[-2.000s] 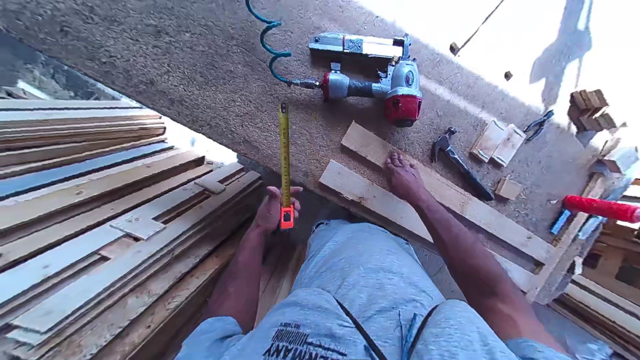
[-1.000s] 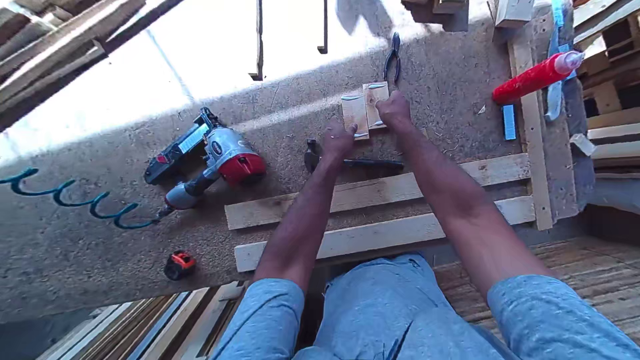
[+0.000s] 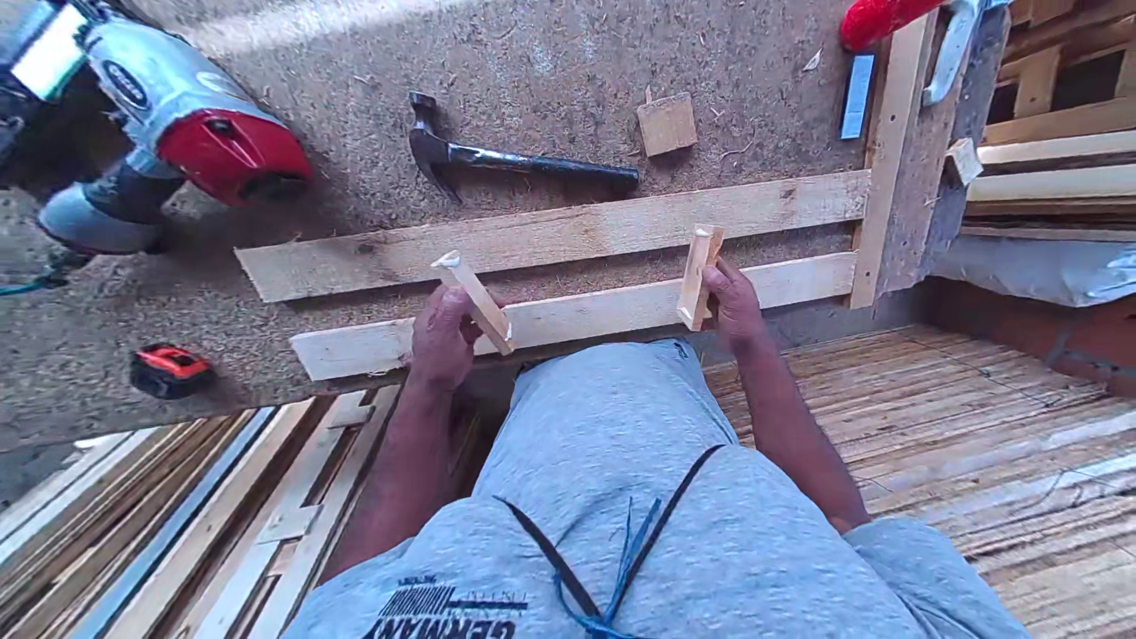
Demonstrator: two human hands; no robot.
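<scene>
My left hand (image 3: 444, 337) grips a short wooden block (image 3: 477, 302), tilted above the left part of the near plank (image 3: 577, 317). In my right hand (image 3: 735, 302) is a second short wooden block (image 3: 699, 277), held nearly upright over the same plank's right part. Both blocks carry pale, glue-like material at their ends. The far plank (image 3: 550, 232) lies beyond the near one with a gap between them. Behind the far plank rests a claw hammer (image 3: 524, 163) with a black handle, and a small square wood piece (image 3: 667, 125) lies right of it.
A red and grey pneumatic nailer (image 3: 191, 115) lies at the upper left, with a tape measure (image 3: 172, 370) below it. A crosswise board (image 3: 895, 151) borders the planks' right ends. A blue strip (image 3: 856, 96) and a red tube (image 3: 883, 18) are nearby. Stacked slats (image 3: 204, 524) fill the lower left.
Both hands have come back toward my body, each bringing a wooden block from beyond the hammer. The blocks were side by side one second ago and are now apart. The tape measure was extended in the oldest frame.
</scene>
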